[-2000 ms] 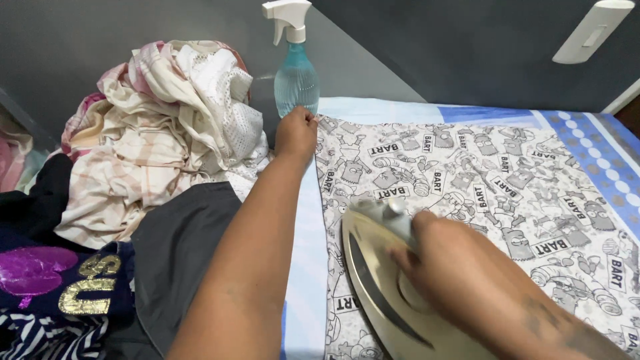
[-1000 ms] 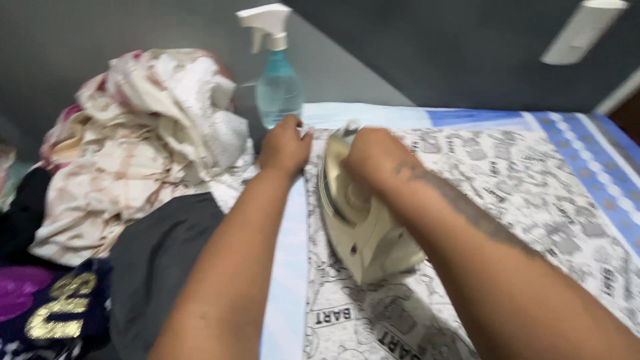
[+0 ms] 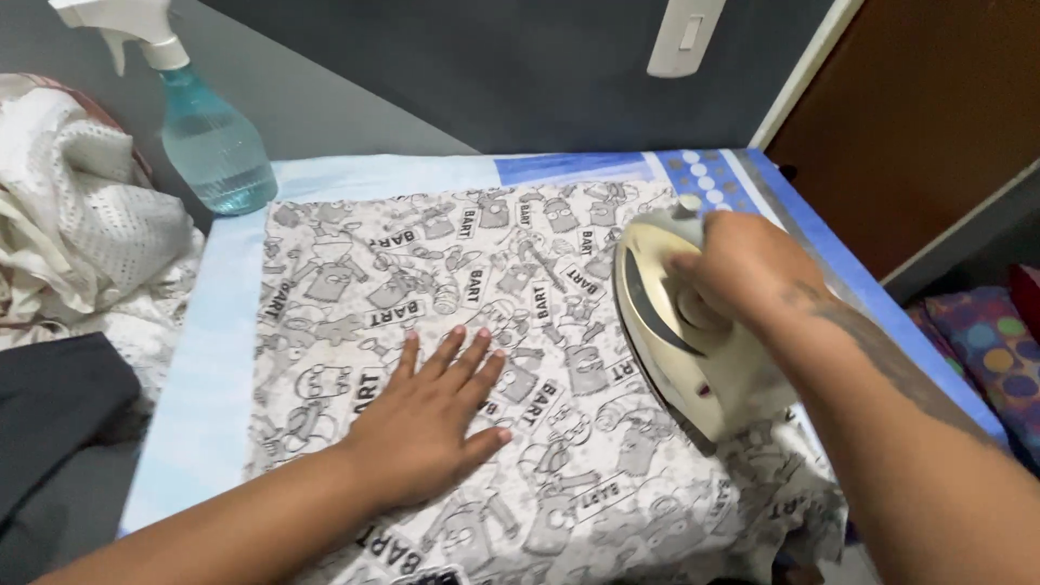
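Observation:
A white cloth with a grey cartoon print (image 3: 487, 276) lies spread over the blue and white covered surface, its near part loosely rumpled. Flat on its left half rests my left hand (image 3: 431, 406), fingers apart and holding nothing. My right hand (image 3: 747, 268) grips the handle of a cream-coloured clothes iron (image 3: 691, 349), which sits at the right side of the cloth with its tip pointing away from me. The iron's soleplate is mostly hidden.
At the back left corner stands a teal spray bottle (image 3: 219, 146) with a white trigger head. Heaped light fabrics (image 3: 81, 203) and a dark grey garment (image 3: 57, 431) lie at the left. Behind is a grey wall with a white switch plate (image 3: 686, 36); patterned fabric (image 3: 983, 341) sits lower right.
My left hand has left the cloth's far left corner by the bottle and now lies flat on the cloth. The iron has moved from the left edge to the right side. The view has shifted right.

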